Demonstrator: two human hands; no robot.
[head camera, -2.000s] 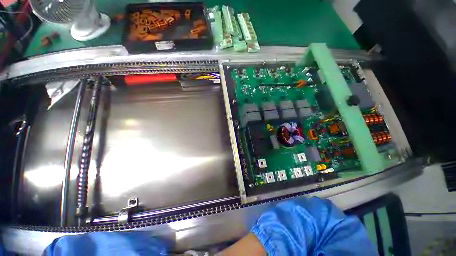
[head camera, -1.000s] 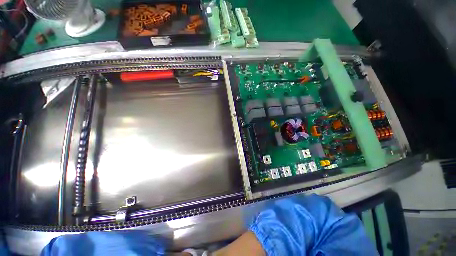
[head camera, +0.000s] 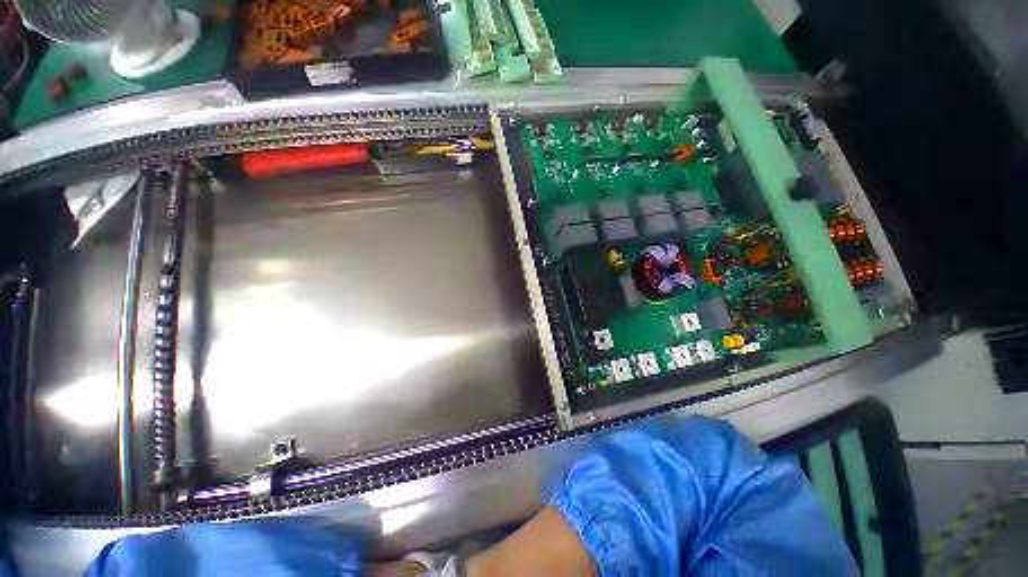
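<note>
A large green circuit board (head camera: 665, 209) lies in a metal-edged carrier (head camera: 528, 259) on the conveyor, at right of centre. A pale-green press bar (head camera: 778, 203) with a black knob (head camera: 803, 188) spans its right part. A toroidal inductor (head camera: 663, 273) sits mid-board, with white screw terminals (head camera: 648, 364) along the near edge. My right blue sleeve and bare forearm cross the bottom, away from the board. Only a bit of white glove, seemingly my right hand (head camera: 437, 565), shows at the bottom edge; its fingers are hidden. My left sleeve shows bottom left; my left hand is out of view.
A black parts tray (head camera: 329, 74) of orange-brown pieces, pale green slotted strips (head camera: 507, 40) and a white fan (head camera: 152, 40) stand on the green mat behind the rail. Conveyor chains (head camera: 338, 478) border the metal bed. A dark rack (head camera: 874, 485) with green bars is bottom right.
The view has shifted slightly, so the mat, tray and board sit higher in the picture. My arms stay low at the bottom edge. The board and press bar look unchanged.
</note>
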